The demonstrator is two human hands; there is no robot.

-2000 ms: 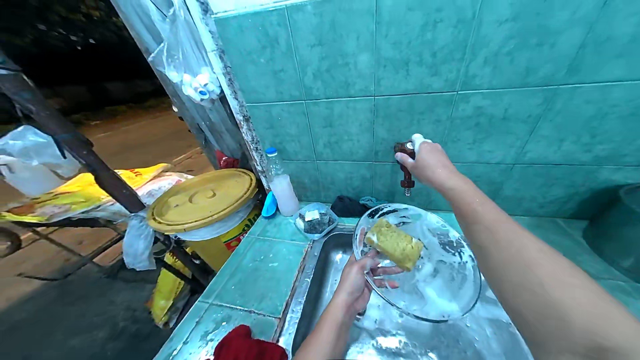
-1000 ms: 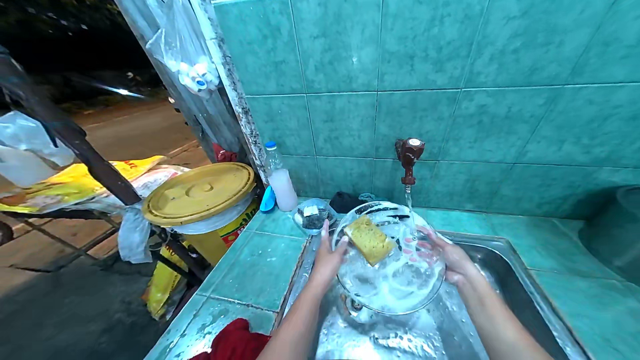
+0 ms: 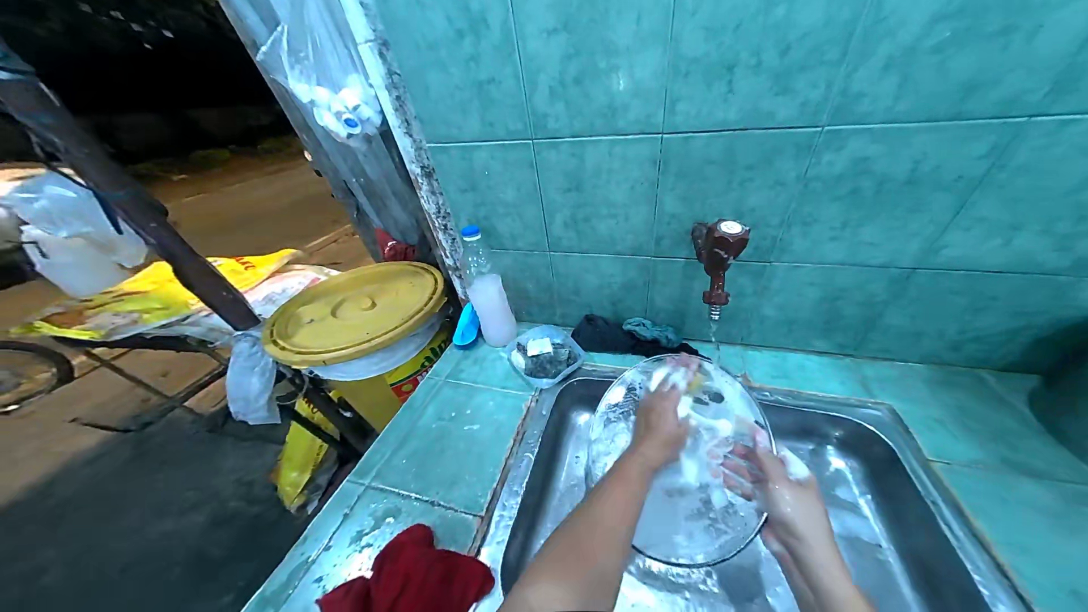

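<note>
A clear glass dish [image 3: 680,518], wet and sudsy, is tilted over the stainless steel sink [image 3: 858,459]. My right hand [image 3: 786,493] grips its right edge, the fingers showing through the glass. My left hand [image 3: 663,421] is on the dish's inner face, blurred. A bit of the yellow sponge [image 3: 699,384] shows by its fingertips, pressed under them. Water runs from the brown tap [image 3: 719,255] onto the far rim of the dish.
Left of the sink are a red cloth [image 3: 416,574], a small bowl with a scouring pad [image 3: 546,357] and a plastic bottle [image 3: 491,302]. Dark cloths [image 3: 625,336] lie behind the sink. A yellow-lidded bucket [image 3: 357,314] stands beyond the counter. A dark container [image 3: 1062,391] is at far right.
My right hand has left the tap handle and now holds the dish's right edge; water now runs. My left hand has moved from the dish's left edge onto its inner face, over the sponge.
</note>
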